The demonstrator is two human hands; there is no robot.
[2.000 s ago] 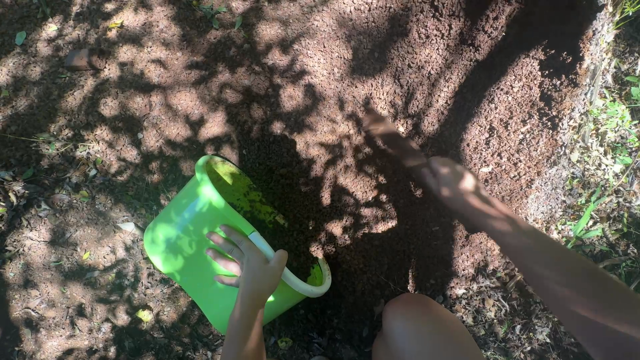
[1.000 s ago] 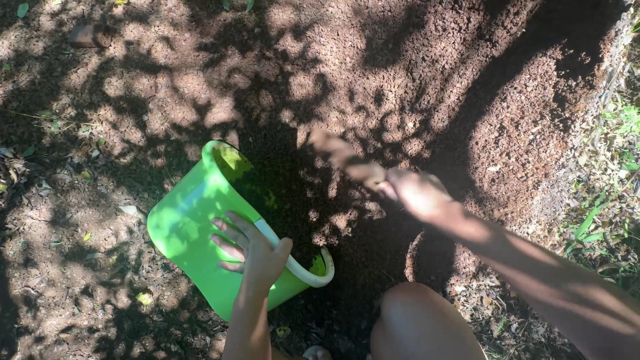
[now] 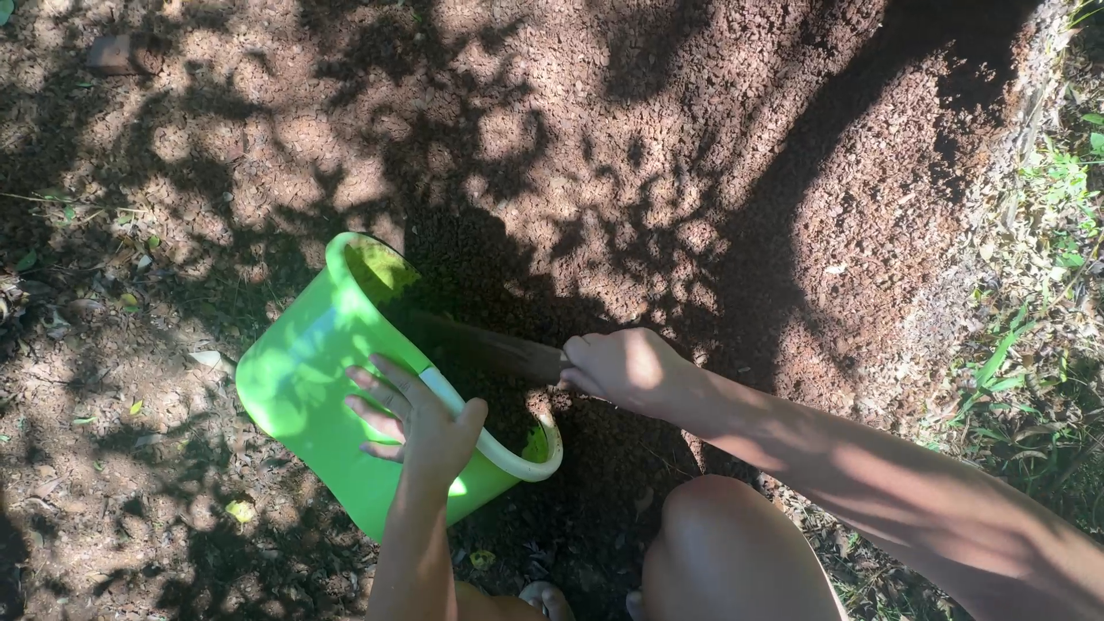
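A green plastic bucket (image 3: 319, 371) with a pale rim or handle lies tilted on its side, its mouth facing the reddish-brown granular soil (image 3: 604, 198). Spread over the bucket's outer wall near the rim is my left hand (image 3: 423, 423), its fingers apart. My right hand (image 3: 625, 371) grips the end of a flat, dark tool (image 3: 509, 352), perhaps a wooden piece or a trowel. The tool's far end reaches into the shaded mouth of the bucket, where its tip is hard to make out. Soil shows inside the bucket's lower lip.
My bent knee (image 3: 733, 552) is at the bottom, right of the bucket. A brick-like block (image 3: 125, 53) lies at the upper left. Green grass (image 3: 1000, 362) and dry litter border the soil on the right. Fallen leaves are scattered on the left.
My right hand has moved left and down with the tool, from over the soil to the bucket's mouth. My left hand stays on the bucket, which remains tilted.
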